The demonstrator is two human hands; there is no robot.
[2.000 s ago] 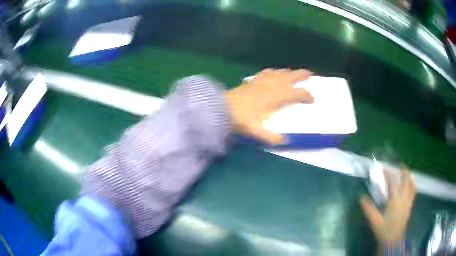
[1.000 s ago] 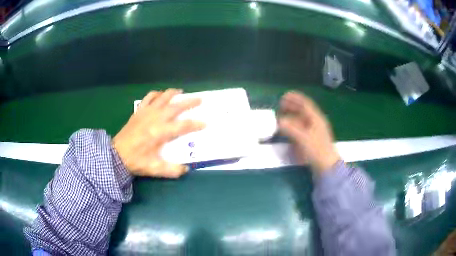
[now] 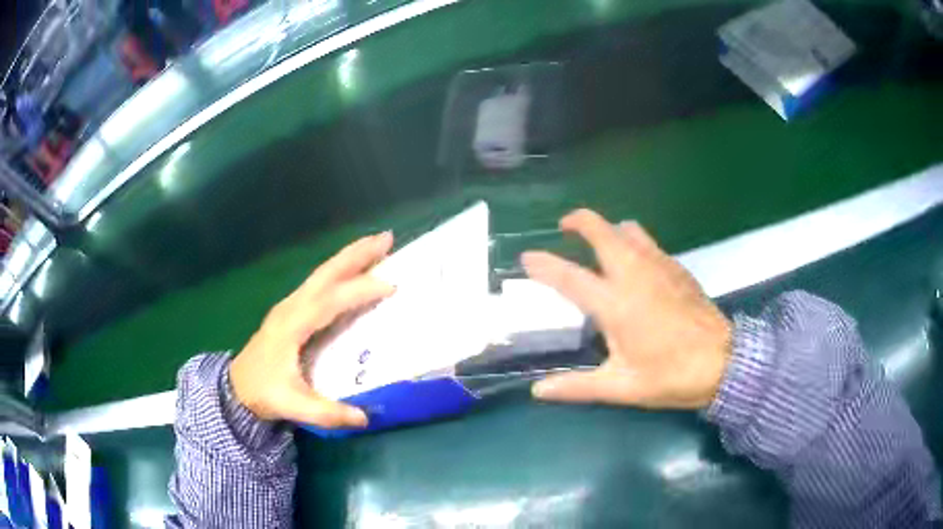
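Observation:
The white-and-blue retail box (image 3: 419, 300) lies tilted in front of me over the belt's near edge. My left hand (image 3: 310, 336) grips its left end, with thumb and fingers on opposite sides. A clear plastic tray (image 3: 527, 248) holding a white item (image 3: 543, 305) and a dark part sticks out from the box's right end. My right hand (image 3: 631, 320) is around the tray's right end, thumb at the near edge and fingers at the far side. How much of the tray is inside the box is hidden.
Another clear tray with a small white item (image 3: 503, 126) lies on the green belt (image 3: 641, 165) beyond the box. A greyish box with a blue edge (image 3: 788, 50) lies at the far right. Several white-and-blue boxes (image 3: 79, 480) stand at the lower left. The white edge strip (image 3: 827, 229) runs across.
The box has tilted and its blue side shows more. The clear tray at its right end is now visible. My right hand has closed in around it. The view has turned.

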